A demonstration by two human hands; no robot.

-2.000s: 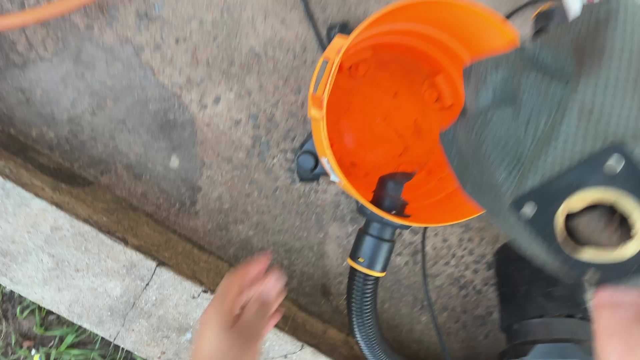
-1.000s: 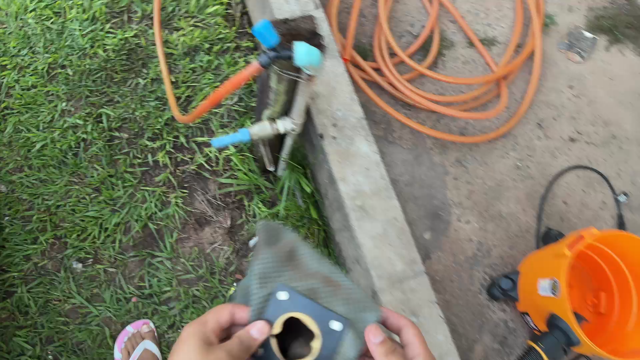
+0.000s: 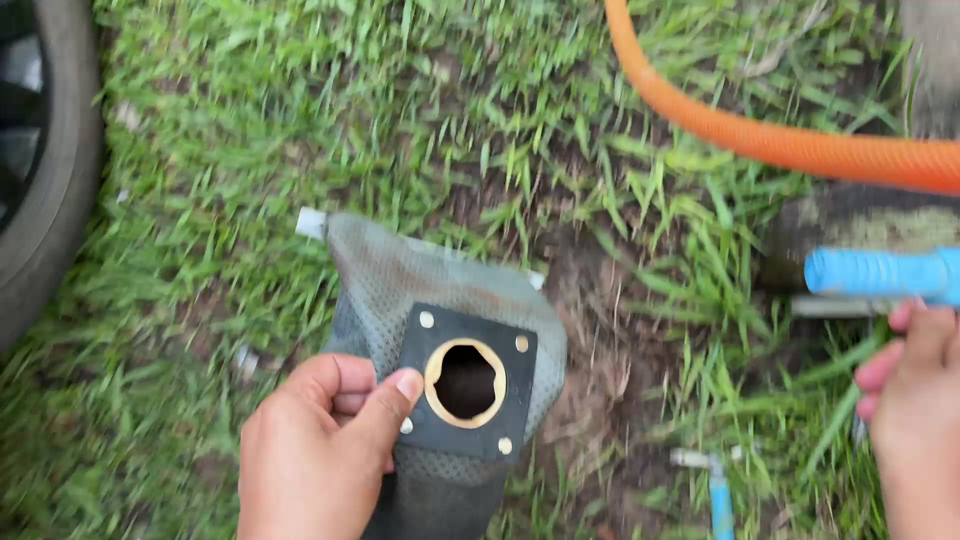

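Observation:
My left hand [image 3: 322,442] pinches the black square collar plate [image 3: 469,382] of a grey fabric vacuum dust bag [image 3: 450,285] between thumb and fingers. The plate has a cream ring round its dark opening and a pale-lined hole near each corner. Brownish stains mark the cloth, and the bag hangs over the grass. At the right edge my right hand [image 3: 915,390] has its fingers curled just below a ribbed blue hose connector [image 3: 877,271]; whether they touch it I cannot tell.
An orange garden hose [image 3: 735,135] curves across the upper right. A vehicle tyre [image 3: 67,180] stands at the left edge. A blue-handled tap or fitting [image 3: 720,495] is low at the right, in the grass. The concrete curb [image 3: 930,67] shows at the top right.
The view has swung from the orange vacuum tank to the grass. A second ago both hands held the bag; now the left alone holds it, and the right has moved right to the blue connector.

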